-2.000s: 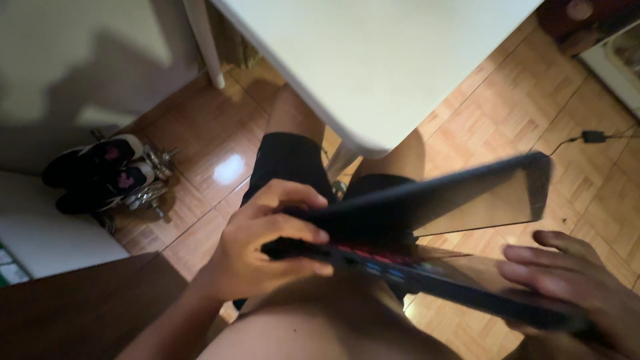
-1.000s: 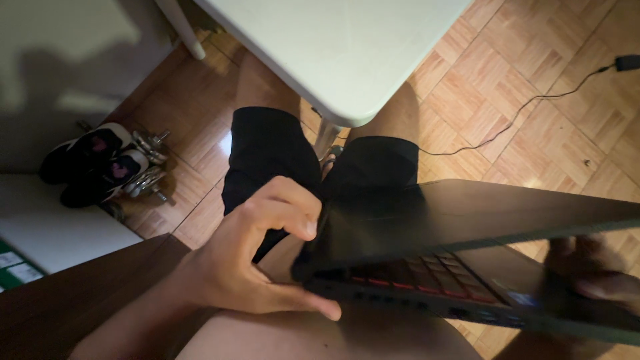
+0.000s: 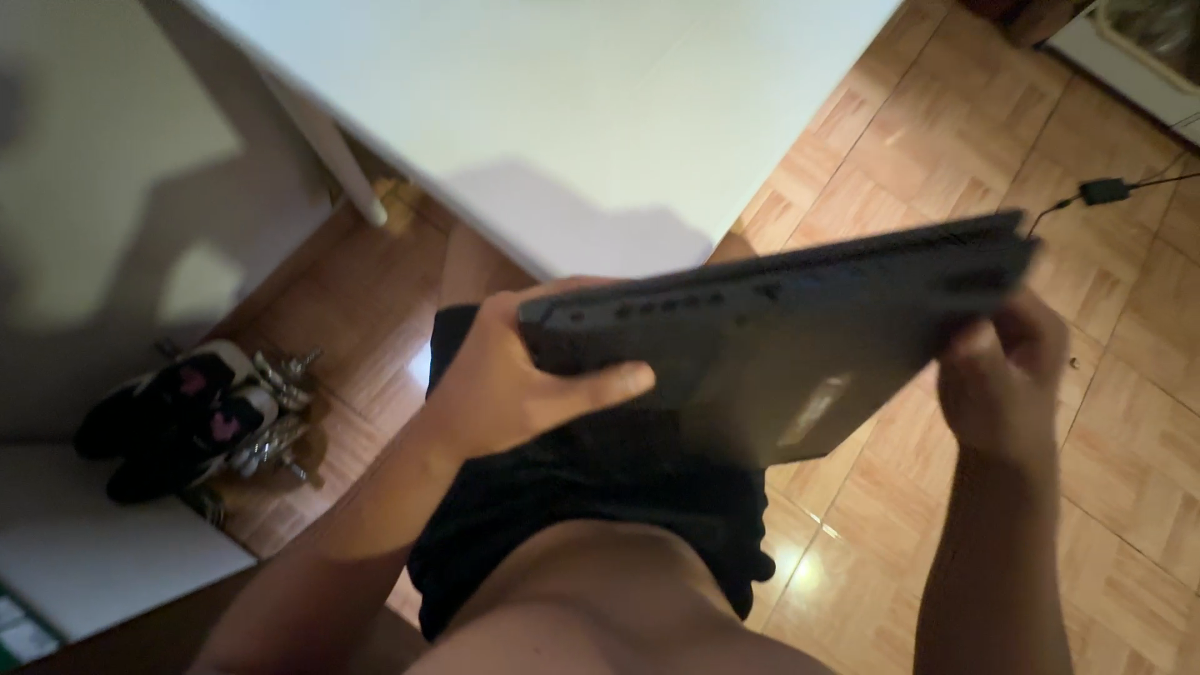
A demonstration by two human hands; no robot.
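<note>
A dark laptop (image 3: pixel 731 375), its lid closed or nearly so, is held up above my lap, tilted so that its underside faces me. My left hand (image 3: pixel 525 375) grips its left end, the thumb on the underside and the fingers behind. At the right end my right hand (image 3: pixel 1003 375) holds the corner, its fingertips partly hidden and blurred. A pale sticker-like patch shows on the underside. Just behind the laptop lies the corner of a white table (image 3: pixel 562 122).
Black shoes with pink marks (image 3: pixel 187 412) rest beside shiny metal parts (image 3: pixel 277 422) at the left. A black cable with a small block (image 3: pixel 1104 191) runs at the right, over the tiled floor (image 3: pixel 1125 394). One white table leg (image 3: pixel 323 150) stands at upper left.
The laptop was partly open, with its keyboard showing; it is now folded and turned so that its underside shows. My left hand, off the laptop a second ago, has closed on its left end.
</note>
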